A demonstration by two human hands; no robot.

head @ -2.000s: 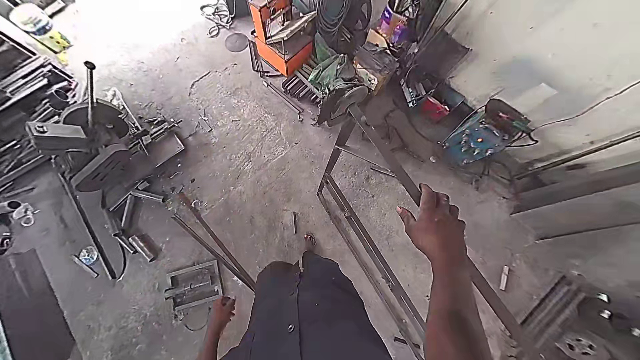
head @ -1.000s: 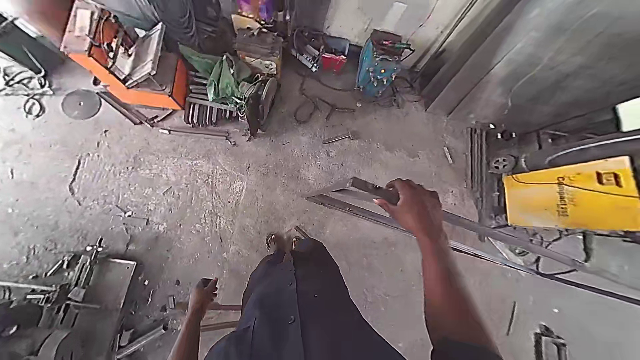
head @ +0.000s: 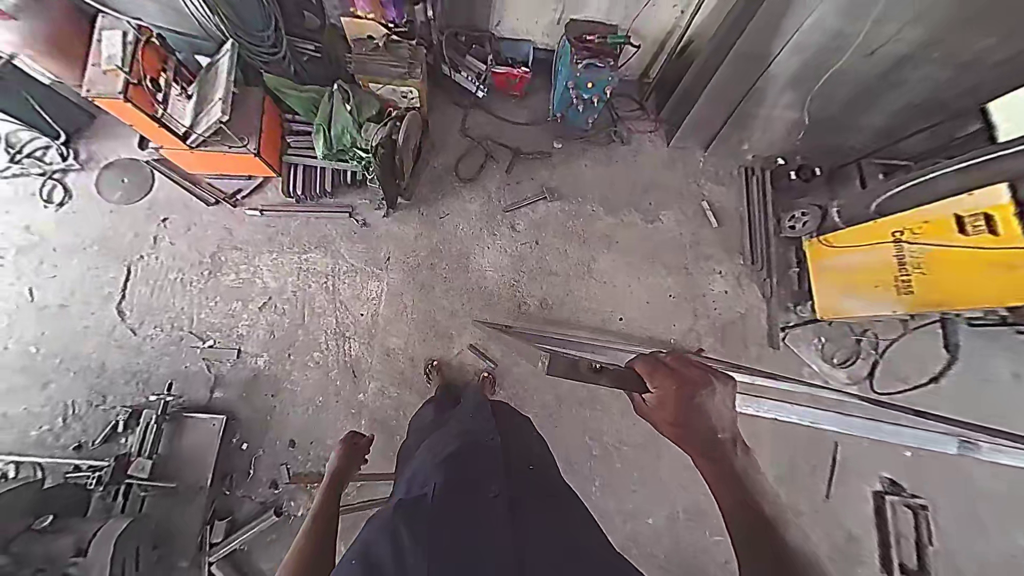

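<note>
My right hand (head: 688, 400) is closed around a long metal frame (head: 840, 406) of narrow bars, which runs from a pointed corner near my feet to the right edge of the view. A flat bar end (head: 588, 373) of it sticks out to the left of my fingers. My left hand (head: 350, 452) hangs low on the left with curled fingers and nothing visible in it. Below and beside it, metal bars (head: 364, 504) lie near the floor, partly hidden by my dark clothing. A short metal piece (head: 482, 356) lies by my feet.
A yellow machine (head: 920, 256) with a cable stands at right. At the back are a teal welding machine (head: 584, 88), an orange metal cabinet (head: 220, 152) and a green cloth (head: 340, 120). A cut-off machine (head: 104, 496) fills the lower left. A metal disc (head: 125, 181) lies on the floor.
The view has swung to the right. The metal frame, upright-looking along my right side two seconds ago, now extends toward the right edge, still in my right hand.
</note>
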